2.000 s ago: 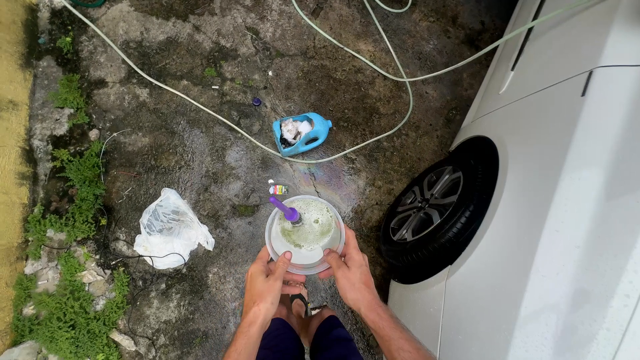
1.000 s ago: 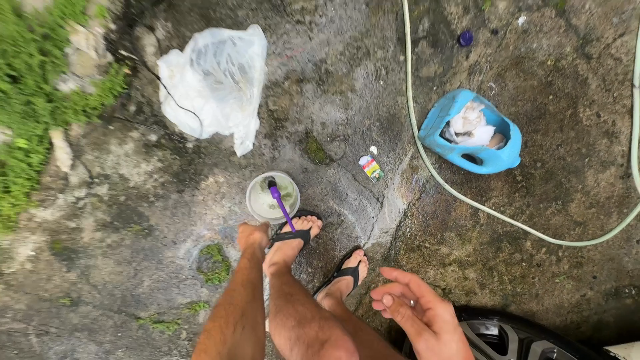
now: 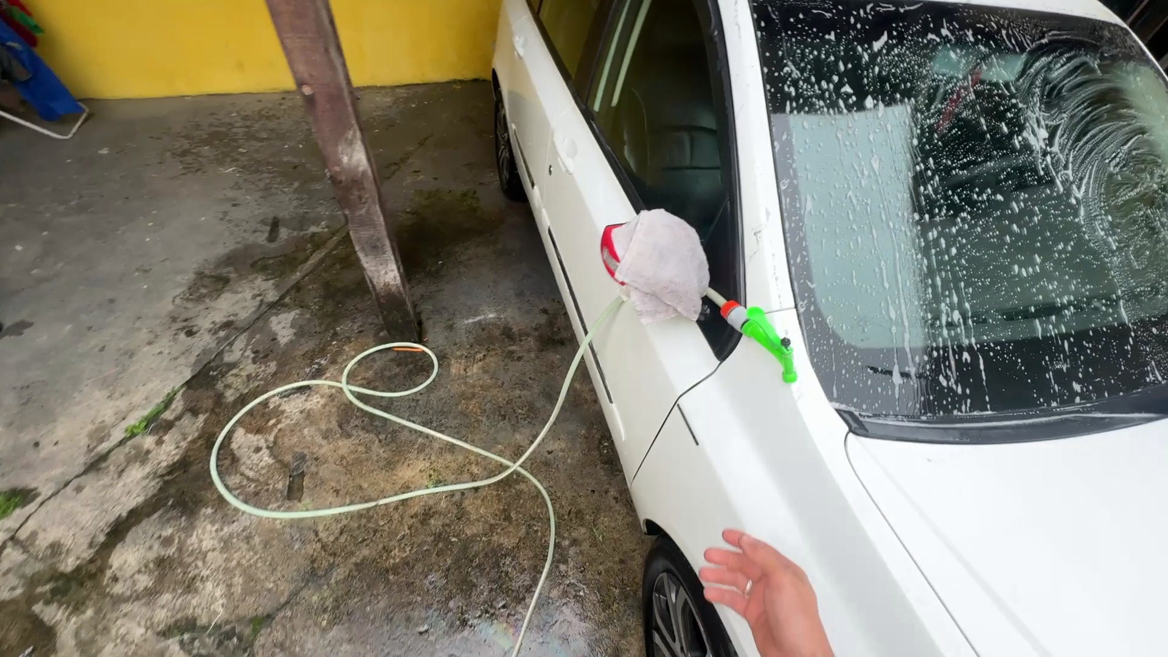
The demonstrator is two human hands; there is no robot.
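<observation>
My right hand (image 3: 765, 589), with a ring on one finger, is raised over the front fender at the bottom of the view, fingers apart and holding nothing. My left hand is out of view. A light pink cloth (image 3: 664, 265) is draped over the side mirror of the white car (image 3: 757, 438). Beside it, a green spray nozzle (image 3: 771, 342) on a hose end rests against the car near the base of the windshield (image 3: 985, 228). Soap suds and drops cover that glass. The pale green hose (image 3: 411, 493) passes by the mirror and loops on the ground.
A wooden post (image 3: 351, 164) stands on the stained concrete left of the car. Behind it runs a yellow wall (image 3: 210, 46). The front wheel (image 3: 680, 607) is at the bottom edge. Blue fabric (image 3: 41, 73) shows at the top left.
Both hands held the tub with the purple-handled tool; then my left hand was at the tub on the ground. The view has swung up to the car. My right hand stays empty.
</observation>
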